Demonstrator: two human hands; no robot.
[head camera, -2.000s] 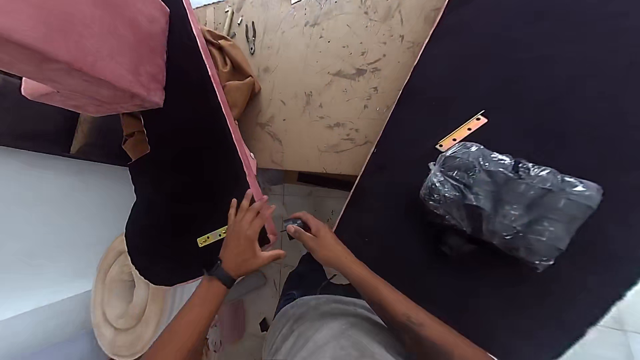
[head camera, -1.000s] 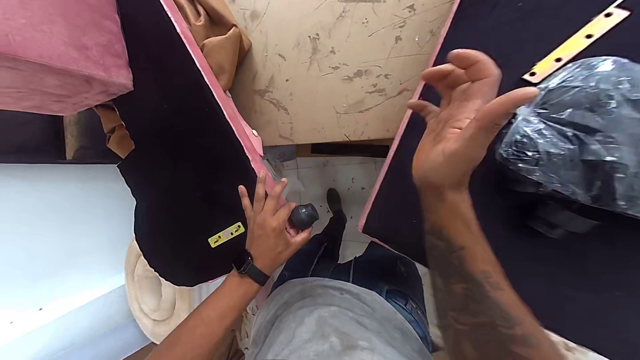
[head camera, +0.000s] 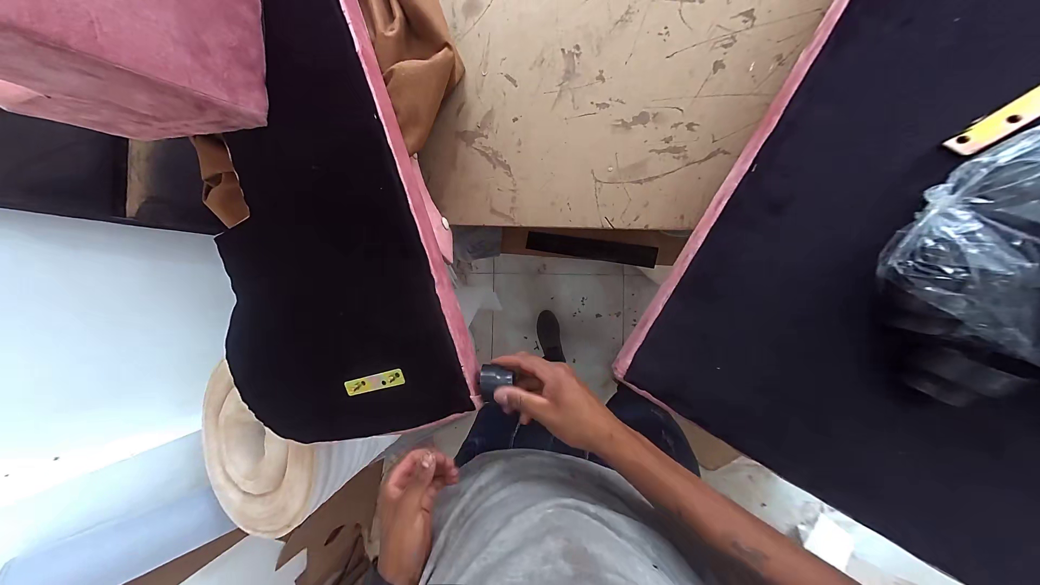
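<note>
My right hand (head camera: 552, 398) has its fingers around a small dark cylindrical fitting (head camera: 495, 380), which is against the pink edge of the left black-covered upholstered panel (head camera: 341, 284), near its lower right corner. Below that corner, my left hand (head camera: 414, 496) is raised in front of my shirt with its fingers curled, touching nothing visible. A yellow metal plate (head camera: 374, 383) with holes lies on the left panel. On the right black-covered panel (head camera: 780, 309) is a clear plastic bag (head camera: 975, 252) of dark parts, with a pale yellow perforated strip (head camera: 995, 122) beside it.
A scuffed wooden tabletop (head camera: 617, 114) spans between the two panels. Brown fabric (head camera: 418, 81) is bunched beside the left one, and a pink upholstered block (head camera: 138, 65) rests at its top. A thick beige roll (head camera: 252, 455) stands at lower left. Tiled floor (head camera: 520, 301) shows in the gap.
My left hand has come off the panel's corner and drawn back towards my body. My right hand, raised over the right panel a second ago, is now at the left panel's corner on the dark fitting.
</note>
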